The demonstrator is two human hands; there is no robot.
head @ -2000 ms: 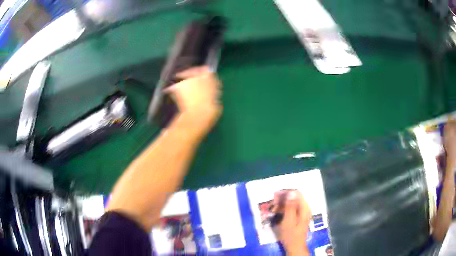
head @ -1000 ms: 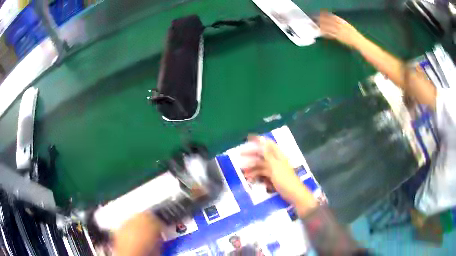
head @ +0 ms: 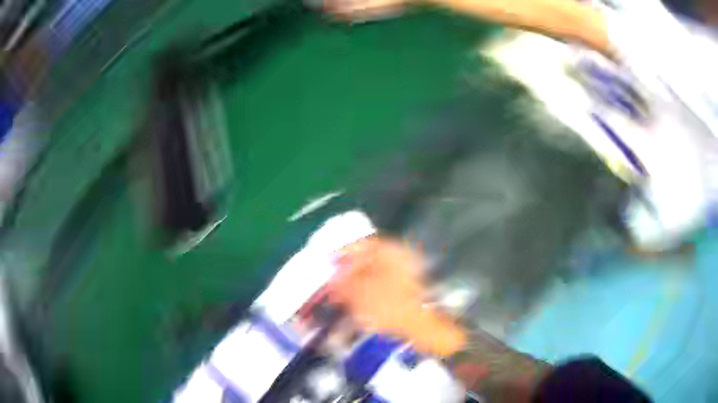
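Observation:
The view is strongly blurred. My right hand [head: 386,291] is over the printed work sheet [head: 275,334] at the bottom centre. Small dark and reddish patches show by its fingers, but whether it holds anything cannot be told. A dark and silvery mass [head: 319,382] at the bottom edge, left of my right hand, may be the end of a black housing. My left hand is out of the picture. A closed black housing with a pale edge [head: 177,153] lies on the green conveyor at the upper left.
A coworker's arm [head: 527,20] reaches in along the top edge, over the belt. A dark glossy surface [head: 488,197] lies right of my hand, with a blue floor [head: 598,315] beyond. A small white strip [head: 316,205] lies on the belt's near side.
The view has swung to the right, so belt and housing appear further left. My left hand has left the picture. The coworker's hand appears further left along the top.

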